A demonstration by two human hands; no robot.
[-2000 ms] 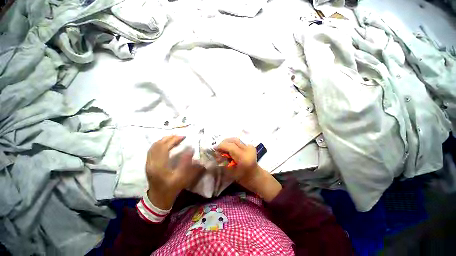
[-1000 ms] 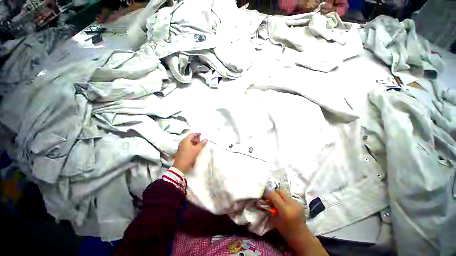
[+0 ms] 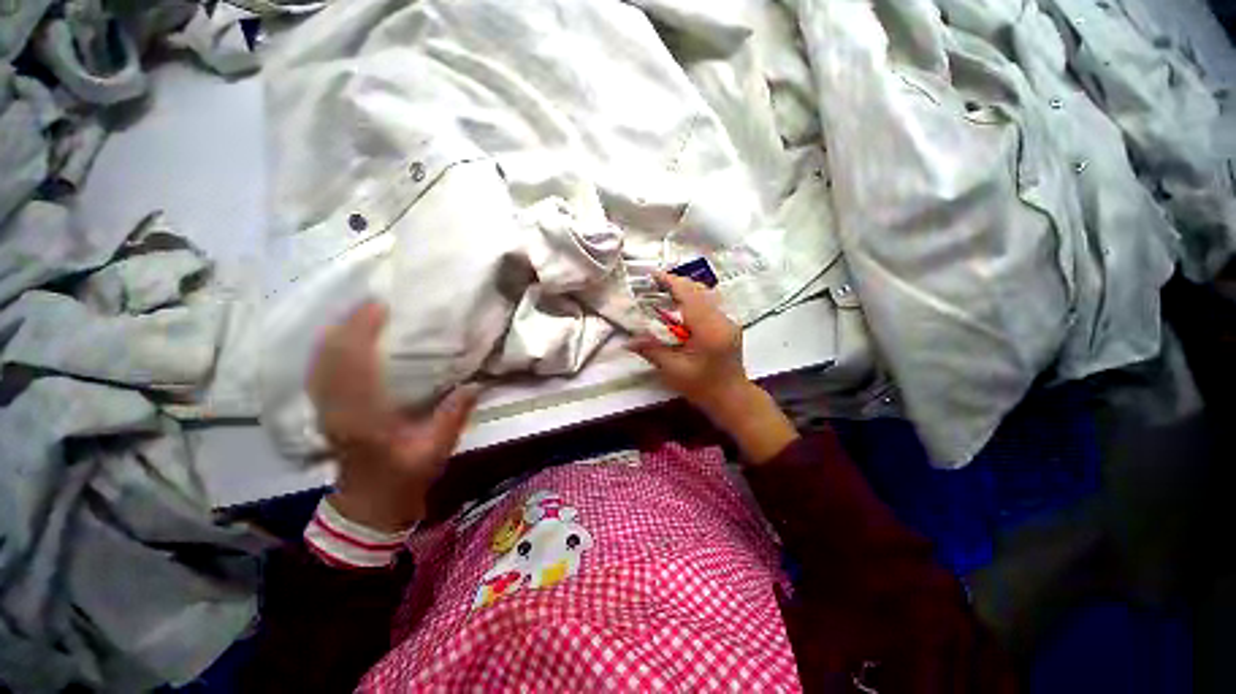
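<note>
A pale grey-white shirt (image 3: 475, 95) lies crumpled on the white table in front of me, its near part bunched up. Dark buttons show on its left part, and a dark navy label (image 3: 693, 271) lies just beyond my right hand. My right hand (image 3: 698, 339) is closed around orange-red thread snips (image 3: 674, 325), mostly hidden by the fingers, at the bunched cloth. My left hand (image 3: 380, 407) is blurred, fingers apart, at the shirt's near left edge; no cloth is visibly gripped in it.
Other pale shirts are heaped at the left (image 3: 81, 502) and right (image 3: 949, 244), hanging over the table edge (image 3: 596, 407). Blue crates (image 3: 949, 502) stand below on the right. A pink checked apron (image 3: 637, 569) covers my lap.
The view has tilted down and shifted. The shirt's near part is now drawn up off the table's front edge. My left hand has gone from pinching cloth to spread fingers.
</note>
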